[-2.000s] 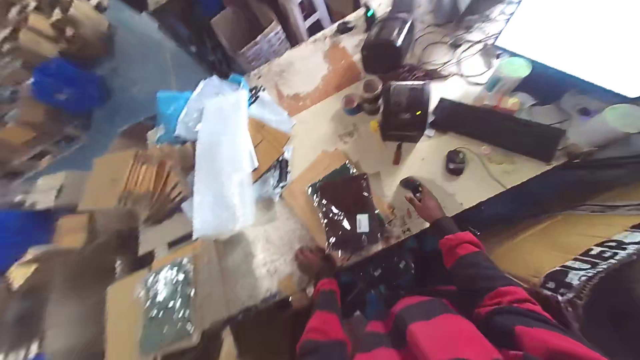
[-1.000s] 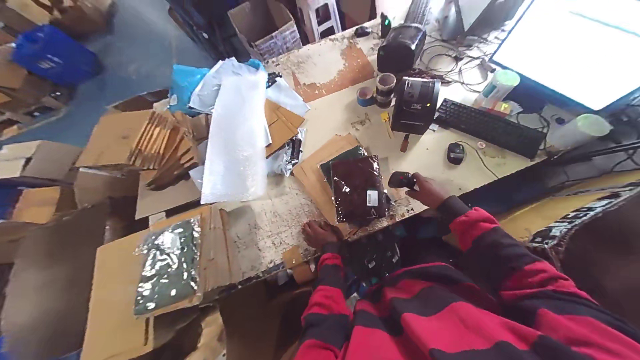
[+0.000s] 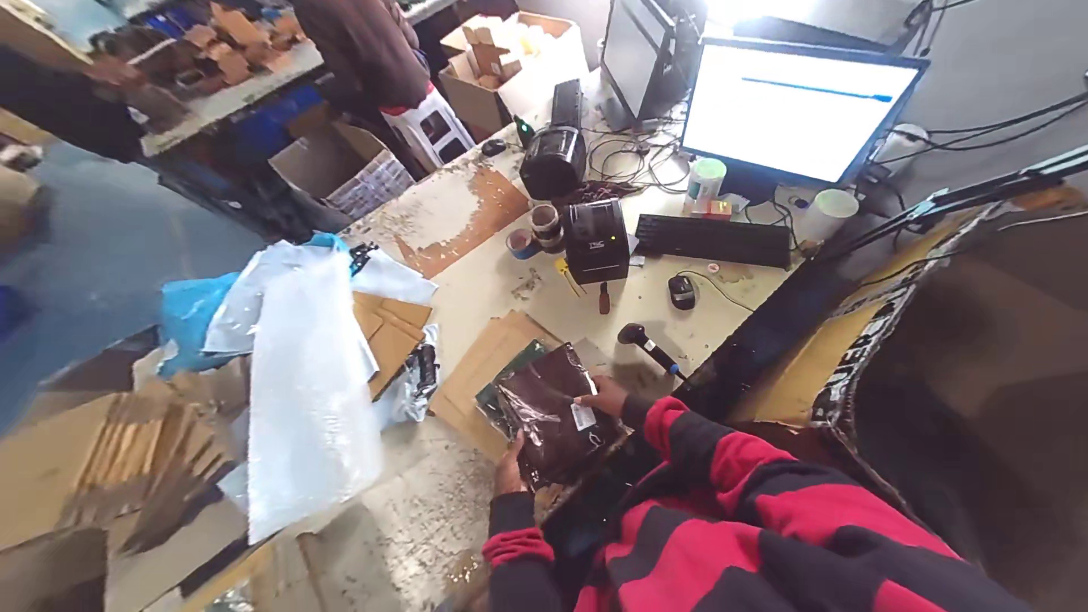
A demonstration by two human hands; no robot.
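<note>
A maroon garment in a clear plastic bag (image 3: 548, 408), bearing a white label, lies between my hands near the table's front edge. My left hand (image 3: 512, 466) grips its lower left edge. My right hand (image 3: 605, 396) is on its right edge, fingers by the label. Partly under it are a green packed garment (image 3: 501, 393) and brown paper or cardboard sheets (image 3: 467, 378). A handheld barcode scanner (image 3: 648, 347) lies on the table to the right of my right hand, touched by neither hand.
Behind are a label printer (image 3: 597, 240), tape rolls (image 3: 546, 226), a keyboard (image 3: 714, 240), a computer mouse (image 3: 681, 291) and a monitor (image 3: 799, 110). White plastic packaging (image 3: 310, 391) and cardboard pieces (image 3: 144, 459) lie left. A person (image 3: 370, 59) is at the upper left.
My right hand has let go of the scanner, now on the table, and moved to the maroon packet. My left hand has moved from the table to the packet's edge. The view has shifted right.
</note>
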